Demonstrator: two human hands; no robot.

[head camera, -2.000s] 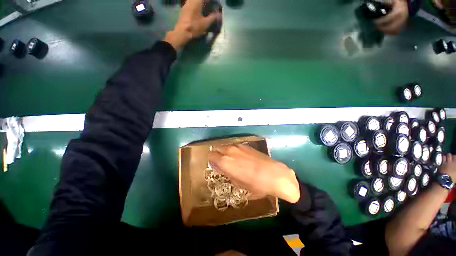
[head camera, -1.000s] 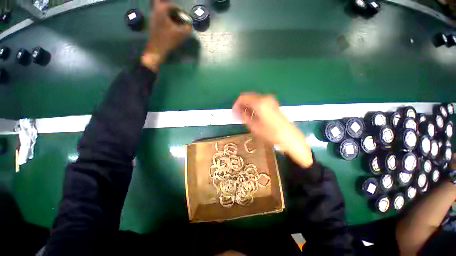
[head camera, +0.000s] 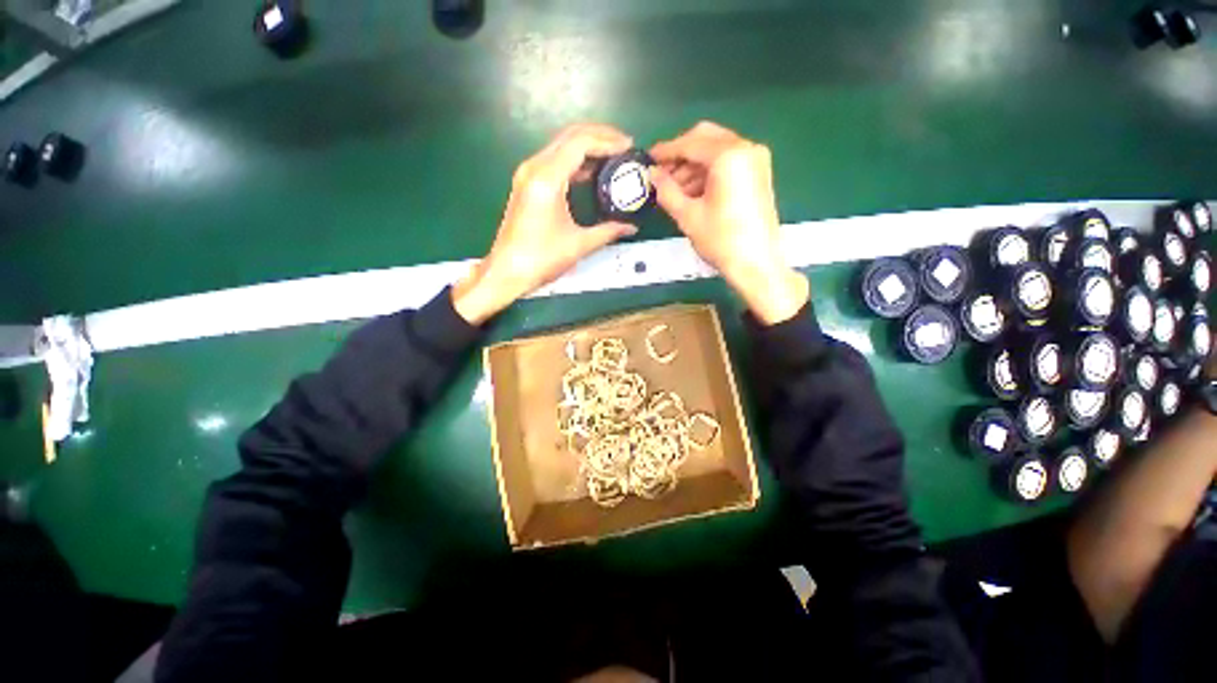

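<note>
A black round unit (head camera: 623, 187) with a white square mark on its pale end face is held above the green belt, just beyond the white strip. My left hand (head camera: 550, 214) grips it from the left with thumb and fingers. My right hand (head camera: 722, 200) is at its right side, fingertips bent together at the rim. Whether a cream ring is between the right fingertips is hard to see. The open cardboard box (head camera: 537, 500) lies in front of my body with a loose heap of cream rings (head camera: 614, 420) in it.
Many grouped black units (head camera: 1034, 290) stand at the right beside another person's forearm (head camera: 1148, 520). Loose units (head camera: 280, 24) are on the green belt (head camera: 334, 160) at the far left and far right. A crumpled clear wrapper (head camera: 66, 374) lies at the left by the white strip (head camera: 320, 296).
My left hand has come back from the far belt with a black unit. My right hand has moved forward from over the white strip beside the box and meets it at the unit.
</note>
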